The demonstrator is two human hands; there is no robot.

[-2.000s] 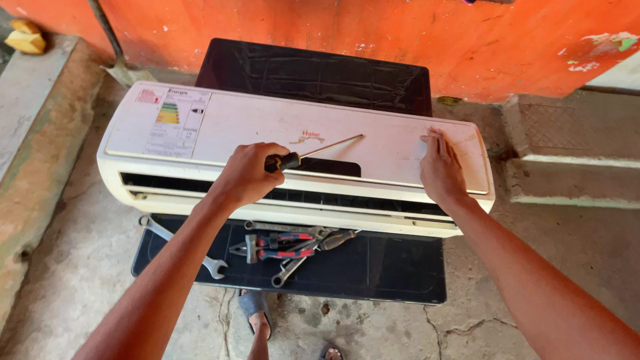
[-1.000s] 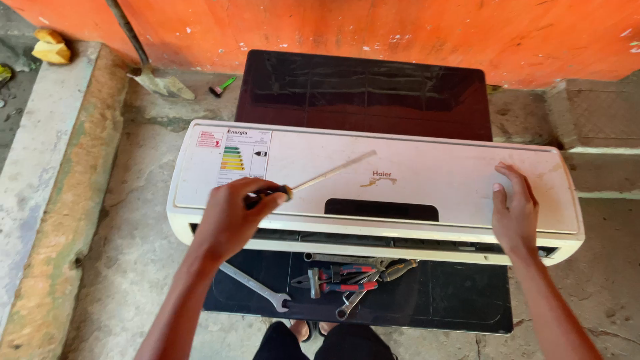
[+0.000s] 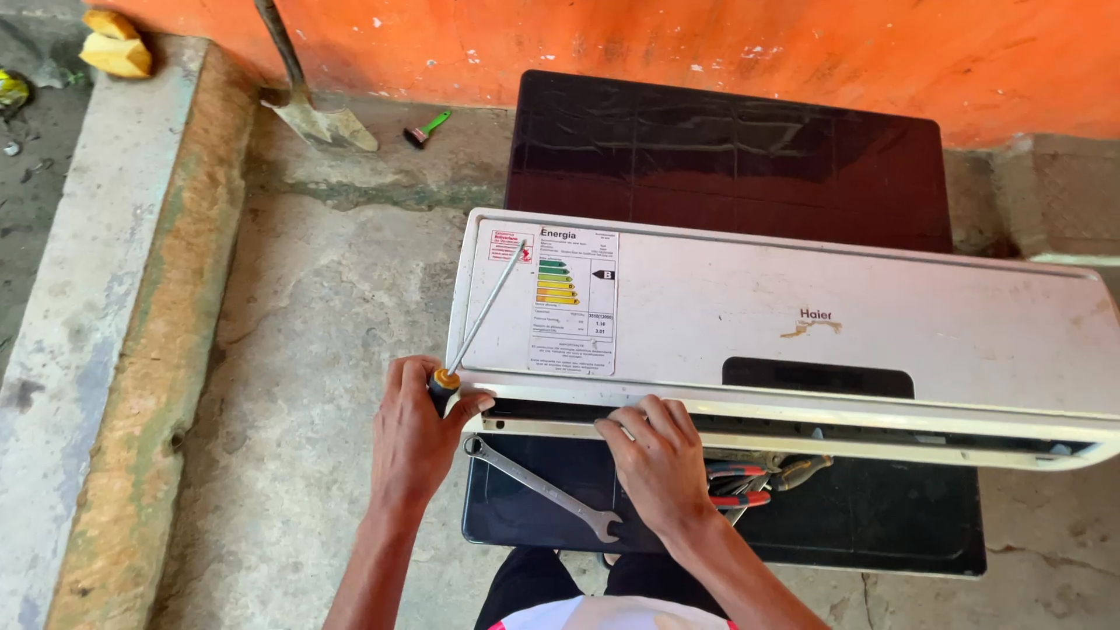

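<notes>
A white Haier air conditioner indoor unit [image 3: 682,297] lies across a dark table [image 3: 875,516]. My left hand [image 3: 416,429] holds a screwdriver [image 3: 484,317] by its dark and yellow handle, the shaft pointing up over the unit's stickered left end; its thumb is at the unit's lower left corner. My right hand [image 3: 658,459] rests with curled fingers on the lower edge of the front slot [image 3: 761,430]. Below the unit lie a combination wrench [image 3: 547,490], and, partly hidden by my right hand, red-and-black handled pliers [image 3: 739,500] and another dark-handled tool [image 3: 803,472].
An orange wall [image 3: 700,52] stands behind the table. A shovel [image 3: 319,122] and a green-handled brush [image 3: 426,130] are on the floor at the back left. A low concrete ledge [image 3: 114,306] runs along the left, with a yellow block [image 3: 118,54] at its far end.
My left hand has moved to the unit's left corner with the screwdriver. My right hand has left the top of the front panel for the slot's lower edge. The view has shifted left.
</notes>
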